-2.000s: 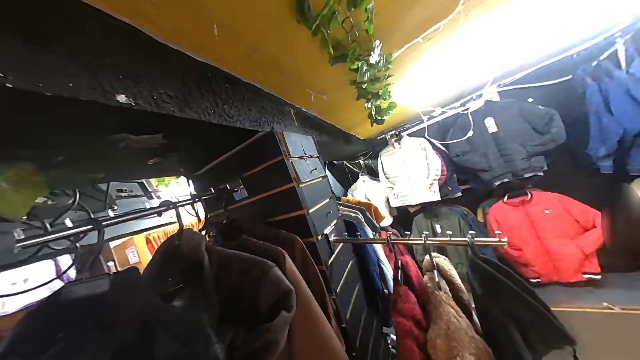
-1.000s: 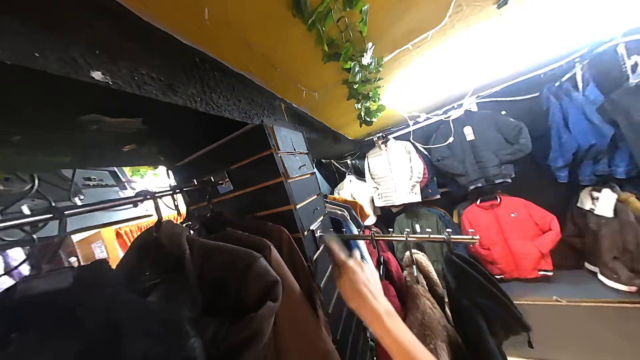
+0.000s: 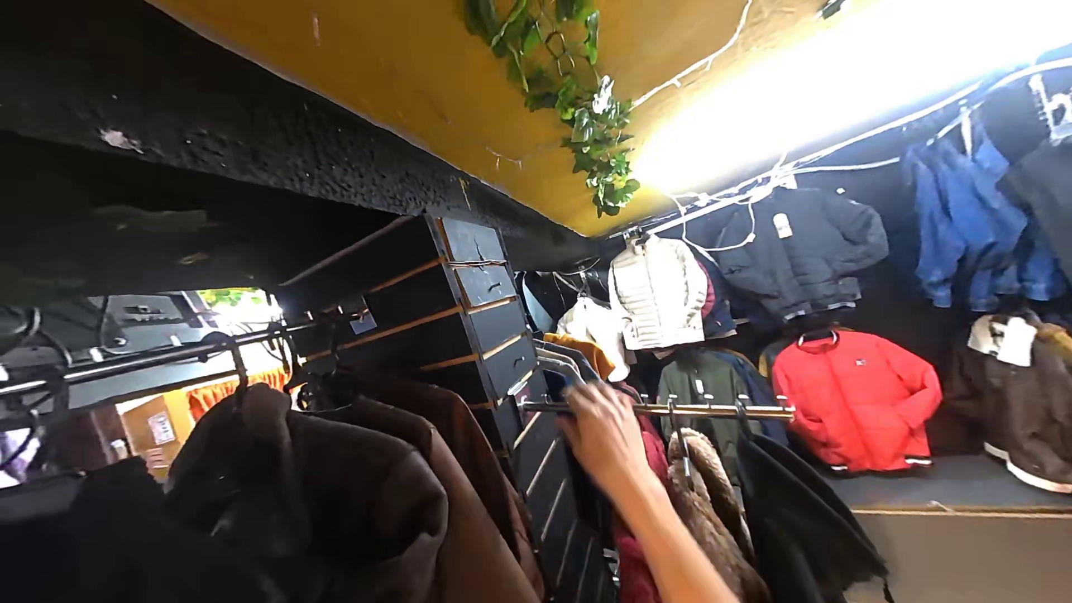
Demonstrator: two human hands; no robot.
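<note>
My right hand point(image 3: 601, 423) reaches up from the lower right, back of the hand toward me. Its bent fingers lie over the wall end of a metal display rail point(image 3: 720, 411); whether they grip the rail or a hanger there is hidden. Right of the hand, a dark red garment point(image 3: 653, 444), a brown fleecy garment point(image 3: 708, 511) and a black garment point(image 3: 796, 511) hang from this rail. My left hand is not in view.
Brown and black jackets point(image 3: 360, 486) crowd another rail point(image 3: 159, 360) at the left. A black slatwall panel point(image 3: 494, 293) stands between the rails. A white puffer jacket point(image 3: 657, 293) and a red jacket point(image 3: 858, 398) hang beyond. Artificial ivy point(image 3: 586, 117) dangles from the ceiling.
My right hand, out of view two seconds ago, came in from below. Since one second ago it has moved onto the wall end of the display rail.
</note>
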